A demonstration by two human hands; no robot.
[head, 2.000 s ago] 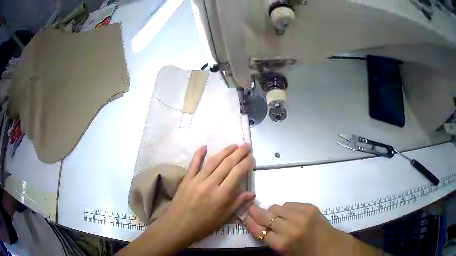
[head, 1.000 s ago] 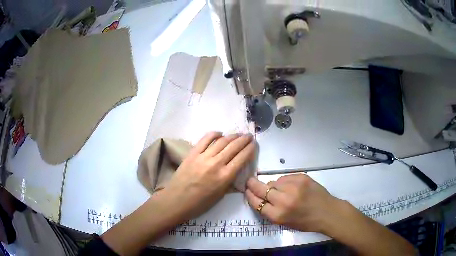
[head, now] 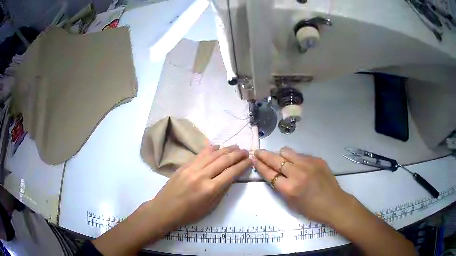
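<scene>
The garment piece [head: 200, 110] lies pale side up under the machine head, with a tan fold bunched at its lower left. A tan strip [head: 204, 57] shows near its top. Its right edge runs under the presser foot [head: 253, 116]. My left hand [head: 202, 175] lies flat on the lower part of the cloth, near its right edge. My right hand [head: 295, 175], with two rings, has its fingertips at the cloth's lower right edge, beside my left fingertips. Whether it pinches the cloth is hidden. Loose threads lie on the cloth left of the needle.
The white sewing machine [head: 350, 35] fills the upper right. A phone [head: 391, 106] lies on its bed. Thread snips [head: 372, 159] and a dark-handled tool [head: 425, 184] lie at right. Stacked tan panels [head: 80, 90] lie at left. A measuring scale [head: 225, 235] runs along the front edge.
The garment piece has moved up and away under the machine head. Both hands moved forward with it, and my right fingertips came up beside my left ones. The tan fold has opened wider.
</scene>
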